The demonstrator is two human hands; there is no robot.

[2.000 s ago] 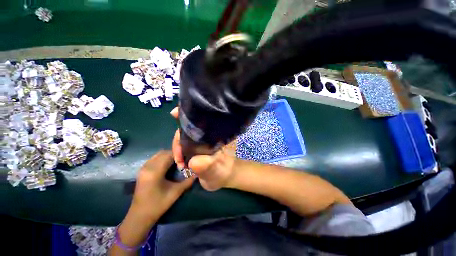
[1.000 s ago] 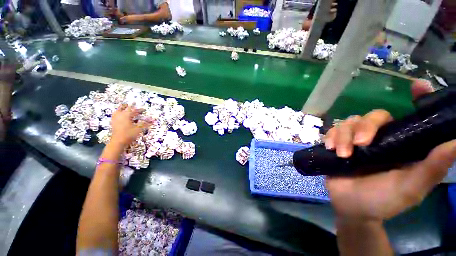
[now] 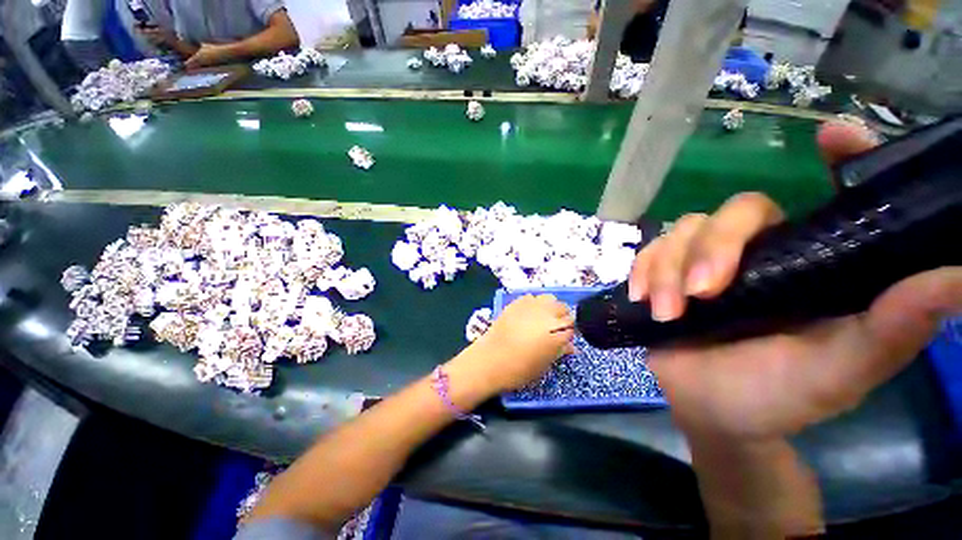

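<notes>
My right hand [image 3: 770, 348] grips the black electric screwdriver [image 3: 770, 274], held slanted with its nose to the left, over the blue screw tray [image 3: 591, 403]. My left hand [image 3: 527, 335] is over the tray's left part, its fingers drawn together at the driver's tip. Whether a screw or anything else is between them cannot be told. Silvery screws [image 3: 607, 374] fill the tray. A large pile of white modules [image 3: 237, 290] lies to the left, and another pile [image 3: 527, 245] lies just behind the tray.
A green conveyor [image 3: 422, 158] with a few loose modules runs behind the bench. A slanting metal post [image 3: 670, 116] stands behind the tray. A person's arm [image 3: 248, 44] and more module piles are across the belt. A blue bin [image 3: 385, 515] of modules is below the bench edge.
My left hand has left the big module pile and moved right to the tray and driver tip. The view has shifted slightly. My right hand still grips the screwdriver over the tray.
</notes>
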